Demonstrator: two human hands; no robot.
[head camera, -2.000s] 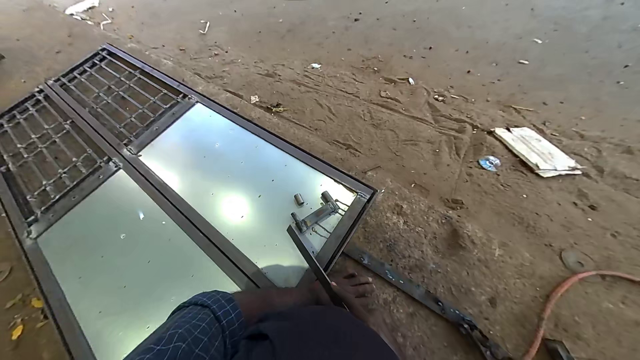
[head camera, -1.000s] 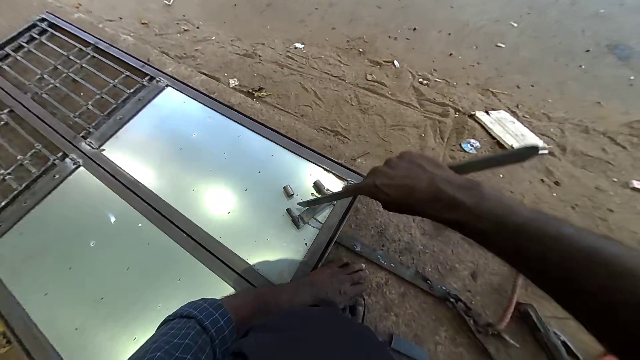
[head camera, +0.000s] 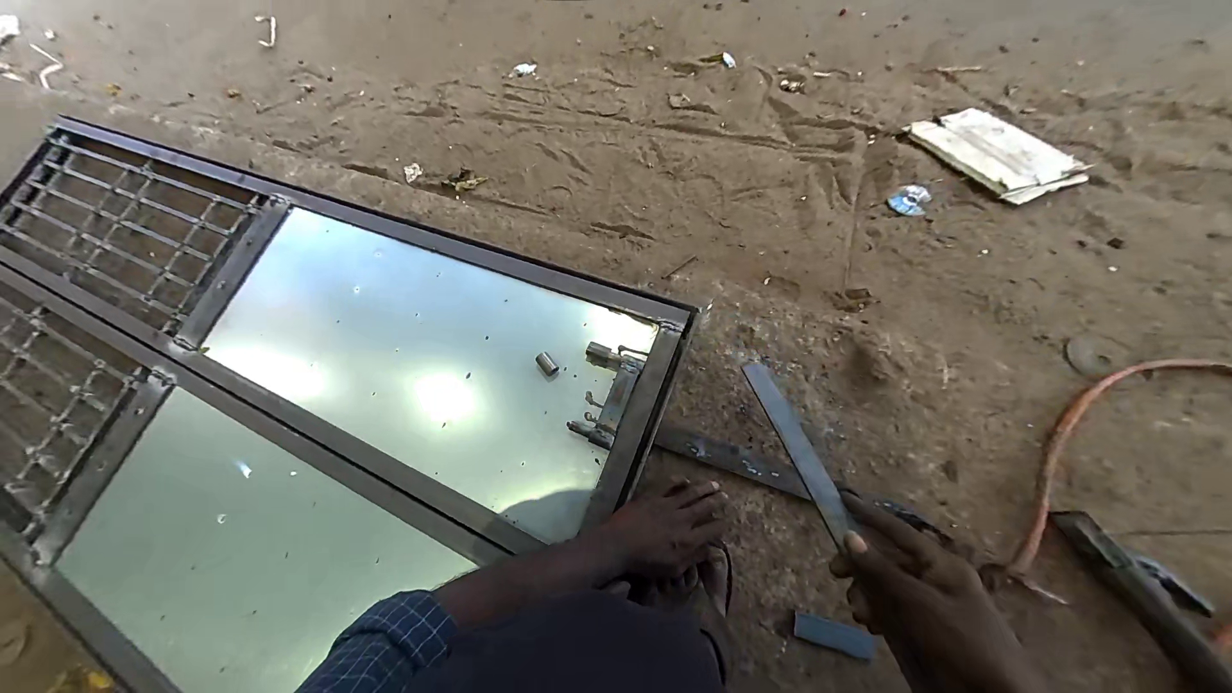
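Note:
My right hand (head camera: 914, 577) grips a flat steel bar (head camera: 794, 448) by its lower end, over the ground right of the frame. My left hand (head camera: 669, 525) rests low at the near corner of a metal door frame (head camera: 664, 385), beside my foot, with nothing seen in its fingers. Shiny sheet panels (head camera: 385, 337) and grilles of metal bars (head camera: 135, 221) fill the frame. A latch-like metal fitting (head camera: 616, 395) lies near the right end of the upper panel, with a short metal tube (head camera: 547, 364) to its left.
A flat metal strip (head camera: 731, 459) runs along the ground from under the frame. A short flat metal piece (head camera: 834, 635) lies near my foot. At the right are an orange hose (head camera: 1049, 472) and a dark metal bar (head camera: 1126, 568). A white board (head camera: 1001, 154) lies farther off on the dirt.
My right hand, holding the flat bar over the fitting a second ago, has moved away to the right and nearer my body with the bar. My left hand stays low by the frame.

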